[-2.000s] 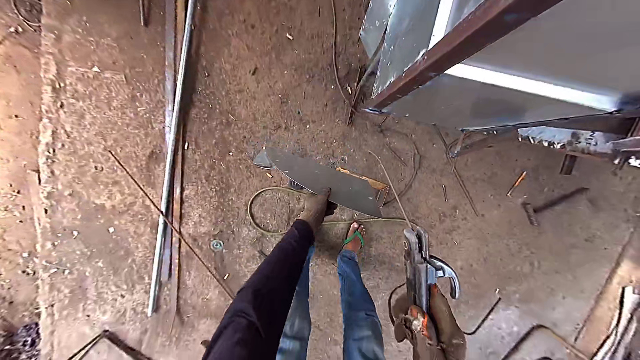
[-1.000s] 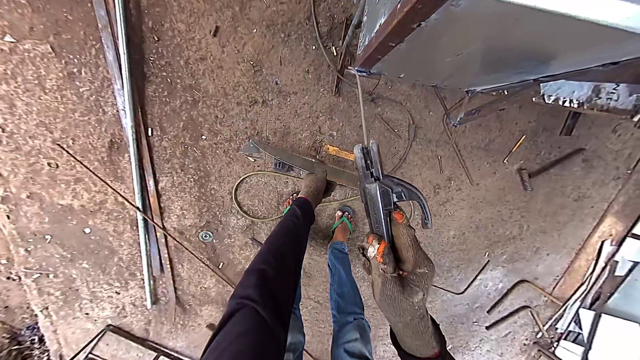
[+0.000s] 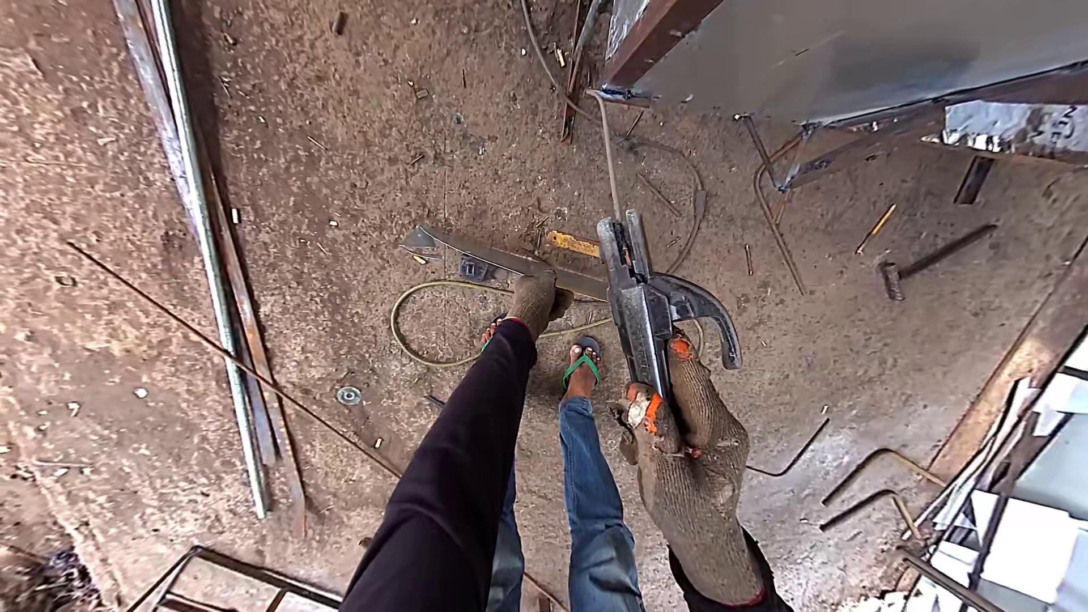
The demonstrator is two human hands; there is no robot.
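Note:
My gloved right hand (image 3: 693,442) grips a black welding electrode holder (image 3: 642,310), its jaws pointing away from me. A thin welding electrode (image 3: 608,153) runs from the jaws to the lower corner of a metal frame (image 3: 659,42); whether the tip touches it, I cannot tell. My gloved left hand (image 3: 537,302) is closed on a flat, dark, pointed plate (image 3: 501,257), seen nearly edge-on above my feet. The left fingers are partly hidden.
A looped cable (image 3: 404,336) lies by my feet. Long metal bars (image 3: 200,204) and a thin rod (image 3: 280,391) lie at left. A hammer (image 3: 892,276) rests at right, near bent rods (image 3: 880,455). Sheet-metal pieces (image 3: 1020,544) are at lower right.
My right hand has brought the electrode holder inward, and the electrode now points up at the frame corner. The plate in my left hand has turned from broad face to nearly edge-on.

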